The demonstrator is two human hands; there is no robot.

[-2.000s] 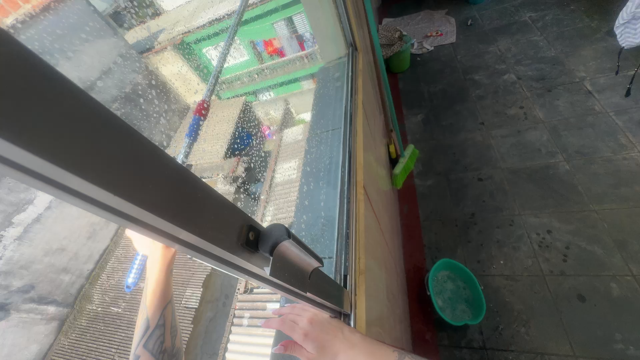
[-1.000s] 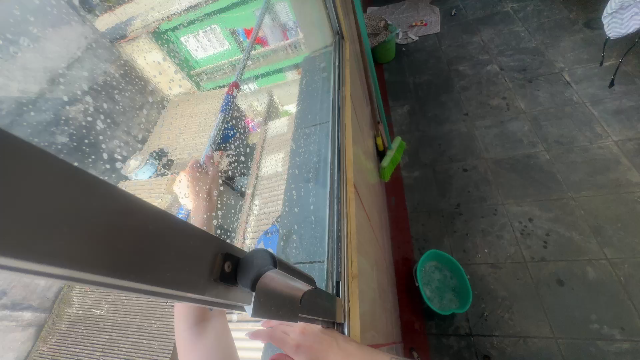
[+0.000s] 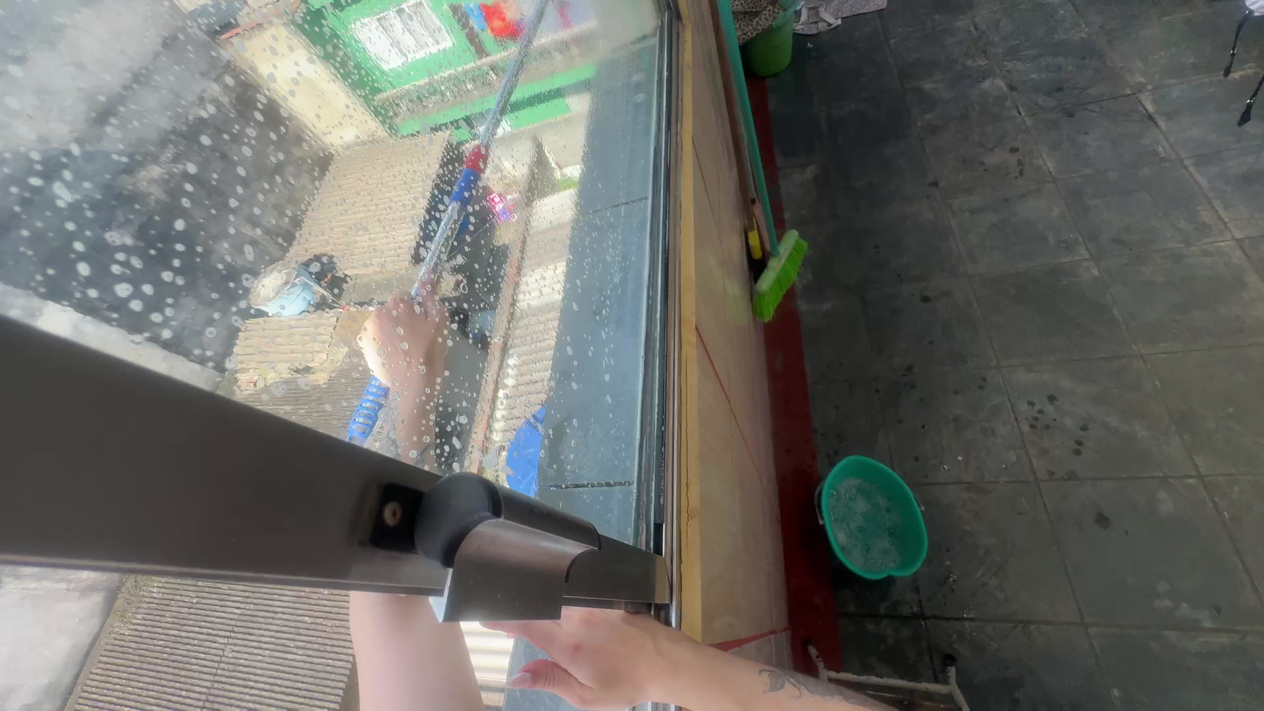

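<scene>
Through a wet, droplet-covered window pane (image 3: 296,227), my left hand (image 3: 405,336) shows on the outer side, closed around a long pole (image 3: 464,188) with blue and red parts. The pole runs up and away past the top of the view; its far end is out of sight. My right hand (image 3: 592,652) is low at the window's edge, just below the dark metal latch (image 3: 533,563) on the frame (image 3: 197,474). Its fingers are spread, partly behind the latch; whether they press on the frame I cannot tell.
A green bucket of sudsy water (image 3: 874,518) stands on the dark tiled floor (image 3: 1086,415) at the right. A green-bristled broom (image 3: 780,276) leans by the wall. Another green bucket (image 3: 770,49) is at the top. Corrugated roofs (image 3: 207,642) lie below, outside.
My left hand, seen below the frame at first, has moved up behind the pane with the pole. My right hand remains near the latch.
</scene>
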